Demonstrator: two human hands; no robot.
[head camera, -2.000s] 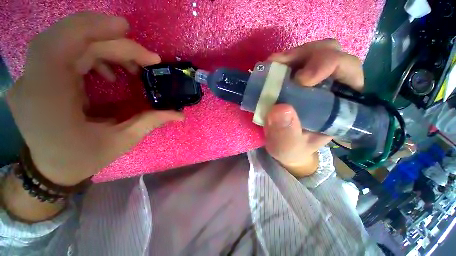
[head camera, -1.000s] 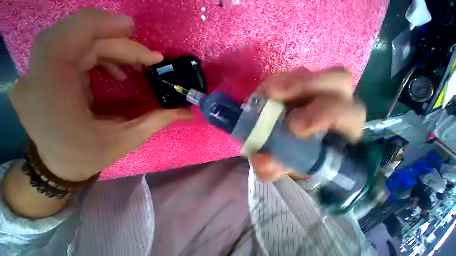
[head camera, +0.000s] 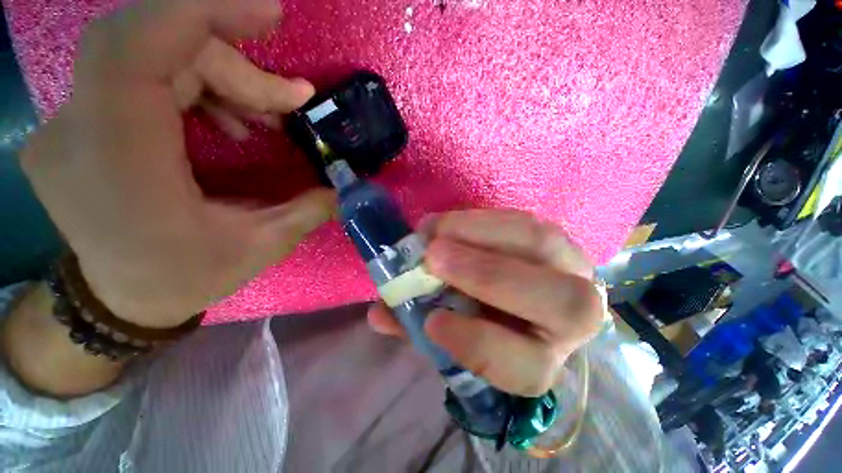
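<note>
The small black device housing (head camera: 362, 125) is tilted above or on the pink foam mat, with a small white label at its upper left. My left hand (head camera: 138, 166) holds it at its left side between index finger and thumb. My right hand (head camera: 508, 291) grips the electric screwdriver (head camera: 369, 217) around its body, near the masking tape band (head camera: 409, 285). The yellowish screwdriver bit (head camera: 321, 148) points up at the left edge of the housing. Whether it touches a screw cannot be told. The green rear end (head camera: 531, 418) hangs over my lap.
The pink foam mat (head camera: 554, 111) lies under the hands, with small white specks at its far side. At the right are black equipment with a round dial (head camera: 777, 181), clear plastic and cables. Blue bins (head camera: 729, 356) stand lower right.
My right hand has moved down and left, swinging the screwdriver steeper. The bit has gone from the housing's right side to its left edge. My left hand and the housing have shifted slightly right.
</note>
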